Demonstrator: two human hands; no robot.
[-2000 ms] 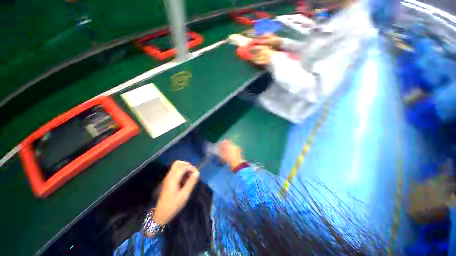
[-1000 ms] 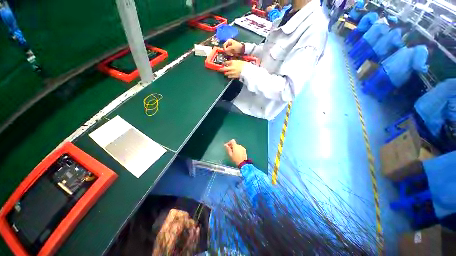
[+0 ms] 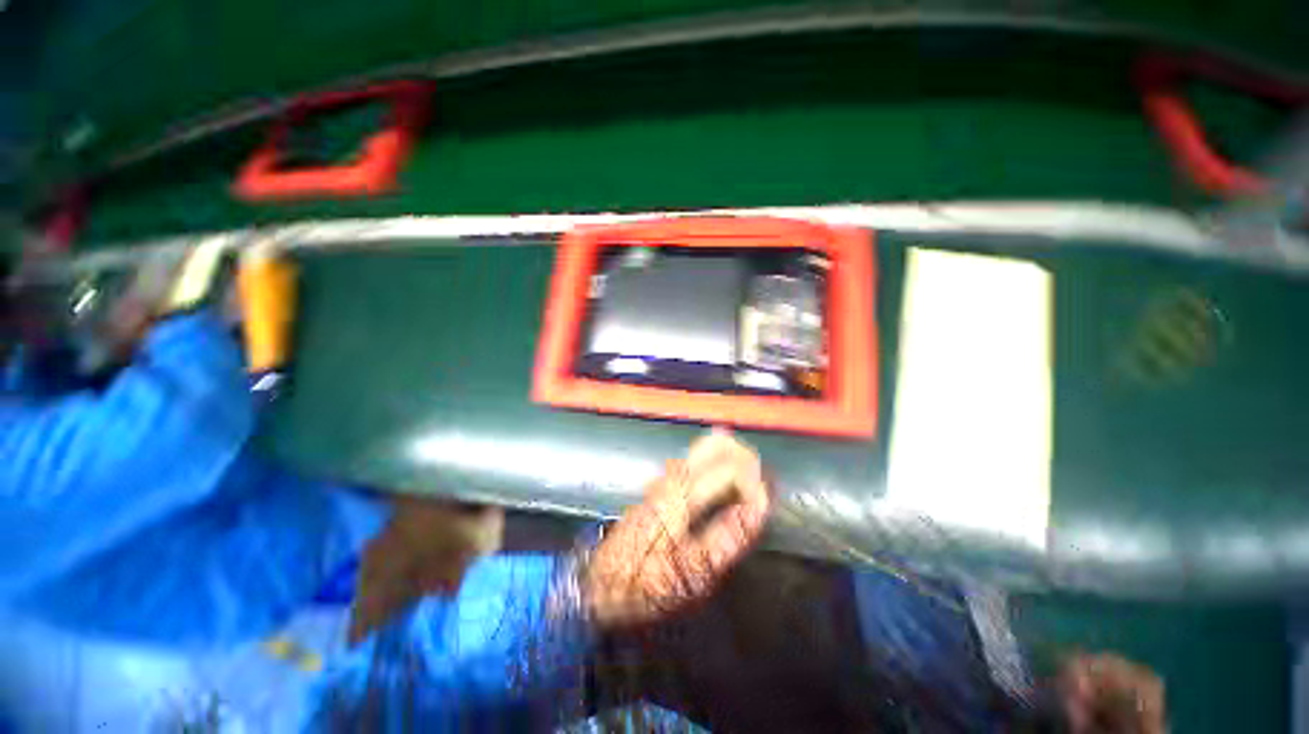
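Observation:
An open tablet unit (image 3: 668, 308) lies in a red frame (image 3: 854, 337) on the green bench in front of me. It shows a large silver-grey battery area at left and small silver parts (image 3: 785, 318) at right. My left hand (image 3: 682, 531) is at the bench's front edge, just below the frame, with fingers bent together. Blur hides whether it holds anything. My right hand (image 3: 1113, 696) is low at the right, blurred and cut off by the bottom edge; its fingers are unclear. A white and pale yellow sheet (image 3: 976, 387) lies right of the frame.
A blurred yellow wire coil (image 3: 1170, 337) lies right of the sheet. Behind the white rail (image 3: 474, 227), red frames (image 3: 323, 182) stand on the conveyor at left and right (image 3: 1192, 136). A person in a blue sleeve (image 3: 144, 430) is at left, beside a yellow-orange screwdriver (image 3: 267, 313).
The view has swung left, so the red frame and tablet now show near the centre. My left hand has come up to the bench edge. My right hand now shows at the bottom right.

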